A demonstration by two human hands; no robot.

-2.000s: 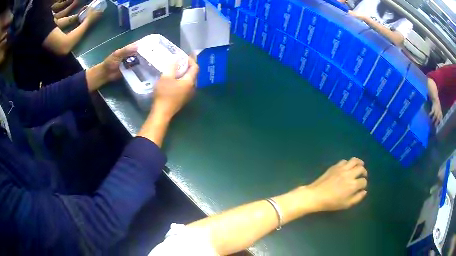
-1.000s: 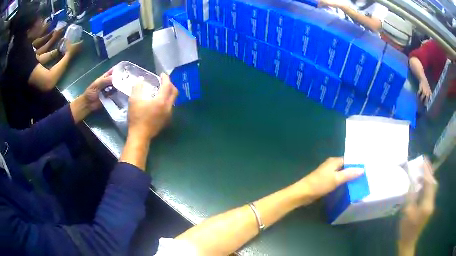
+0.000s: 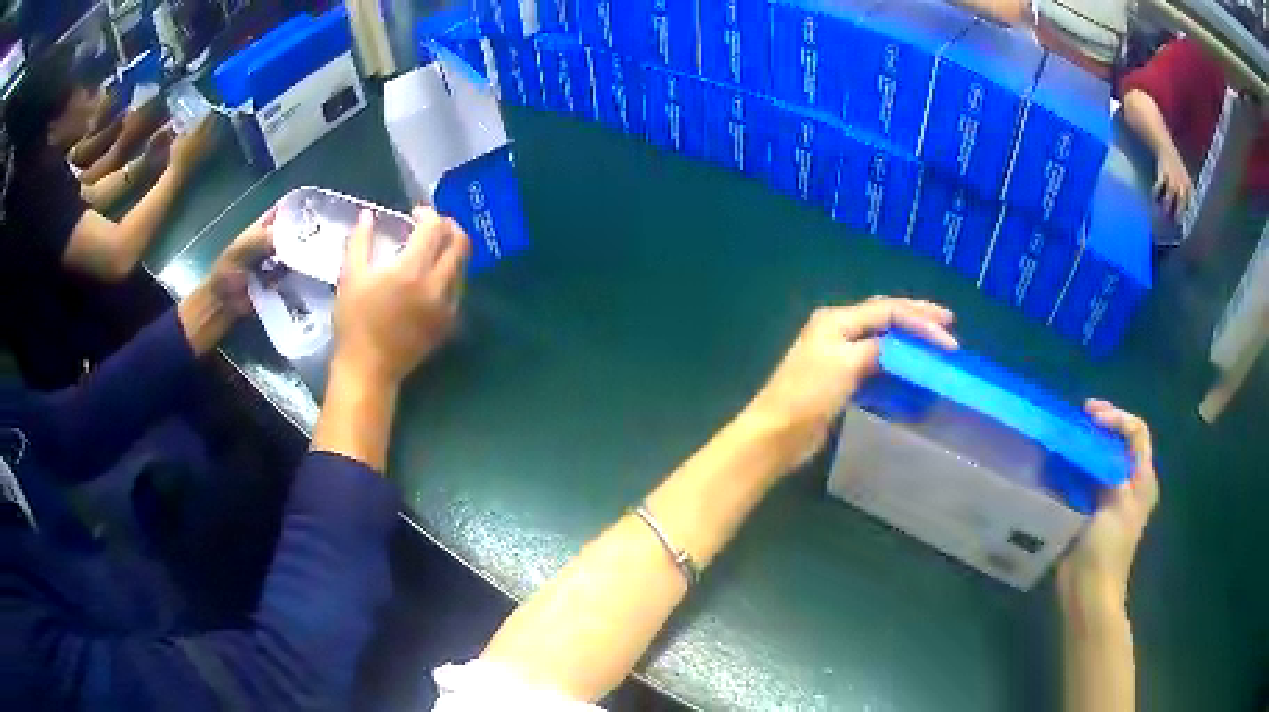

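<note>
A retail carton [image 3: 960, 473] with a white long side and blue top stands on the dark green table in front of me at the right. Its blue lid [image 3: 1009, 403] lies over the top; I cannot tell if it is fully tucked in. My left hand [image 3: 849, 365] holds the carton's left end, fingers over the top edge. My right hand [image 3: 1116, 504] holds its right end, fingers at the top corner.
A curved two-high wall of blue stacked cartons [image 3: 849, 139] lines the table's [image 3: 599, 403] far side. At left a neighbour's hands hold a white tray-like piece [image 3: 327, 244] beside an open carton [image 3: 480, 195]. A pale post [image 3: 1232, 369] is at the right; other people sit around.
The carton was absent at first, then open with its white lid raised between my hands. Now its blue lid is down, and both hands grip its ends. The view has shifted slightly.
</note>
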